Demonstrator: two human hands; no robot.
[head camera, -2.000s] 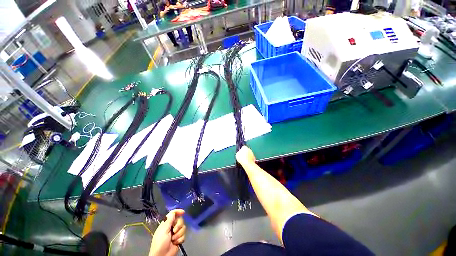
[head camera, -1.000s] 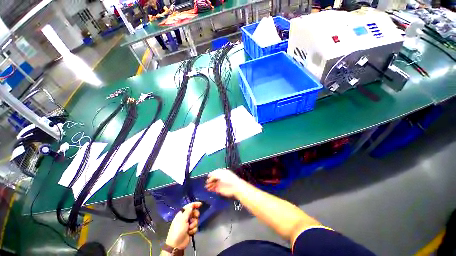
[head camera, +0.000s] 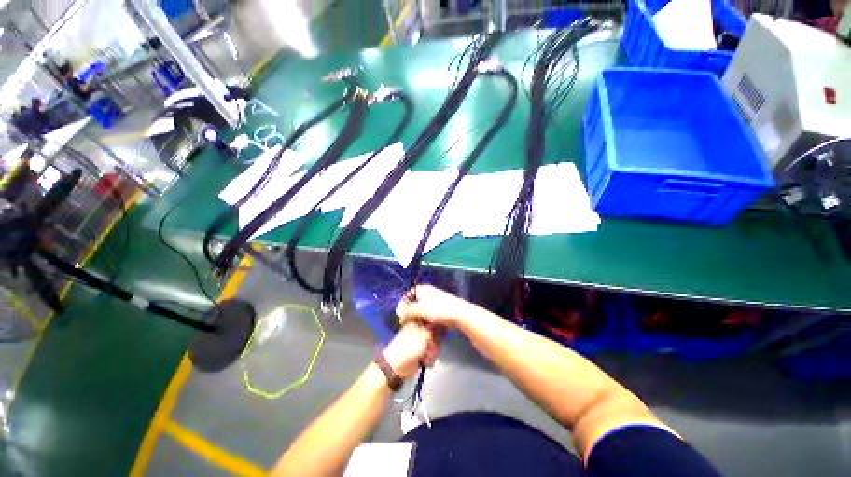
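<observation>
Several black cable bundles (head camera: 401, 177) lie in curved hanks across the green-topped bench (head camera: 616, 256), partly over white paper sheets (head camera: 485, 200), with ends hanging over the front edge. My left hand (head camera: 411, 347), with a band on the wrist, is closed around a thin black wire bundle (head camera: 419, 380) whose pale-tipped ends hang below it. My right hand (head camera: 431, 306) is just above and touches the left, at the same bundle where it comes off the bench edge. Its fingers are partly hidden; it looks closed on the bundle.
An empty blue bin (head camera: 672, 140) stands right of the bundles, with another blue bin behind. An off-white machine (head camera: 802, 84) is at the right edge. A black floor fan (head camera: 47, 214) stands left, near a yellow wire loop (head camera: 283, 349). A blue-purple stool (head camera: 373, 298) is under the bench edge.
My right hand has left the rightmost bundle and come to my left hand. My left hand went from a thin wire to the bundle over the stool. The view has swung left.
</observation>
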